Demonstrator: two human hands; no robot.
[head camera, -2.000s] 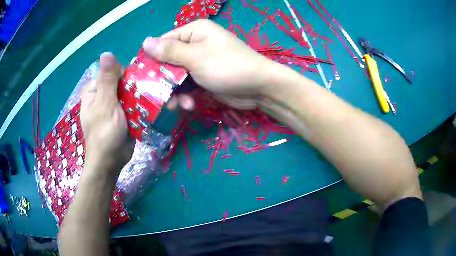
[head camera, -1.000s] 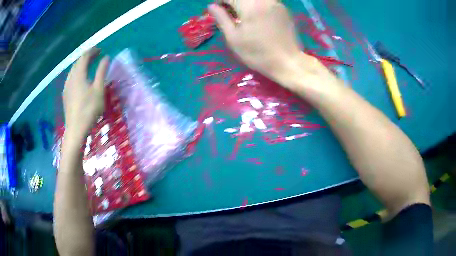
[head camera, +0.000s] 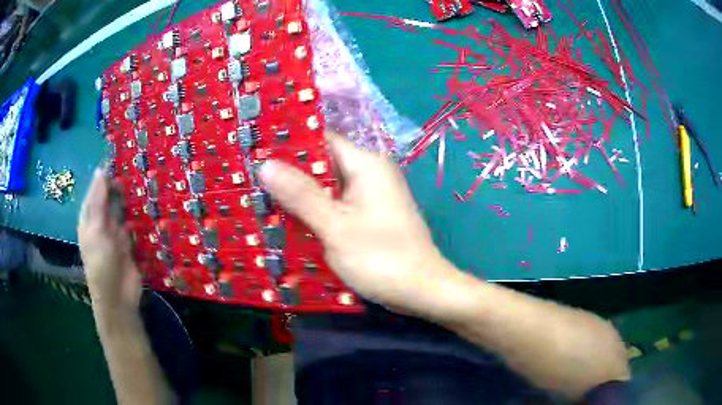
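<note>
A large red PCB panel (head camera: 218, 150) with many rows of silver, black and white components is held up, tilted, at the left of the view. My right hand (head camera: 360, 217) grips its right edge, thumb on the component face and fingers behind. My left hand (head camera: 107, 237) is at its left edge, slightly blurred, with its fingers partly hidden by the panel. The bubble wrap bag (head camera: 352, 87) lies behind the panel to the right. The yellow-handled cutters (head camera: 685, 166) lie on the mat at the far right.
A heap of thin red break-off rails (head camera: 530, 111), some white, lies right of centre. Red boards (head camera: 526, 11) are at the top edge. A blue tray-like object (head camera: 17, 134) and small metal parts (head camera: 57, 183) are at the left. A brown box (head camera: 271, 378) is below the bench edge.
The panel has come up off the mat into both hands. My right hand has moved from the small boards at the top to the panel's right edge. The view has shifted left.
</note>
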